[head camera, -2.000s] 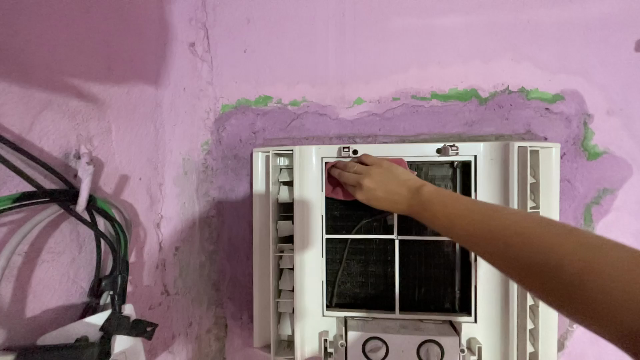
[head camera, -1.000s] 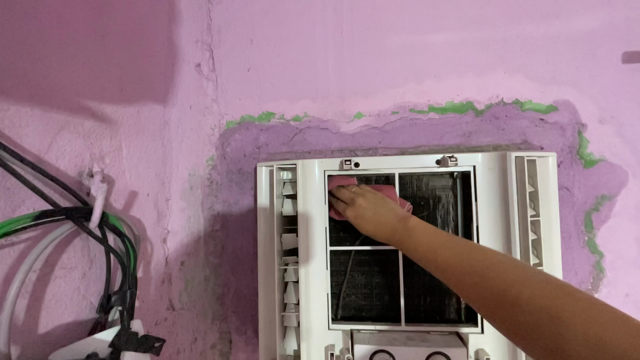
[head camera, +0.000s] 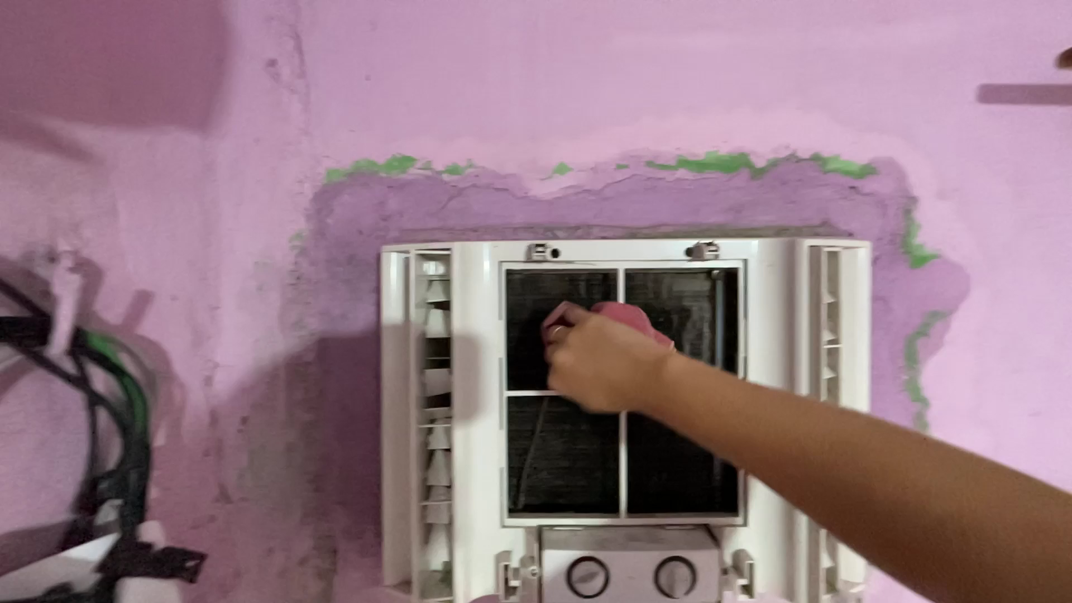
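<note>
My right hand (head camera: 605, 360) reaches in from the lower right, its fingers closed on a pink cloth (head camera: 621, 316). Hand and cloth are in front of the upper part of the dark grille opening of a white window air conditioner (head camera: 769, 352), by the central upright bar of its white cross frame (head camera: 621, 461). Whether the cloth touches the frame or the dark fins behind it, I cannot tell. A thin wire (head camera: 529, 456) shows behind the lower left pane. My left hand is out of view.
Louvred vents (head camera: 437, 469) flank the opening, and two round knobs (head camera: 588, 578) are below it. Black and green cables (head camera: 126, 402) hang on the pink wall at left, above a white object with black tape (head camera: 155, 559). Two small metal clips (head camera: 540, 251) top the frame.
My right hand with the pink cloth has moved from the upper left corner of the opening down and right toward the central bar.
</note>
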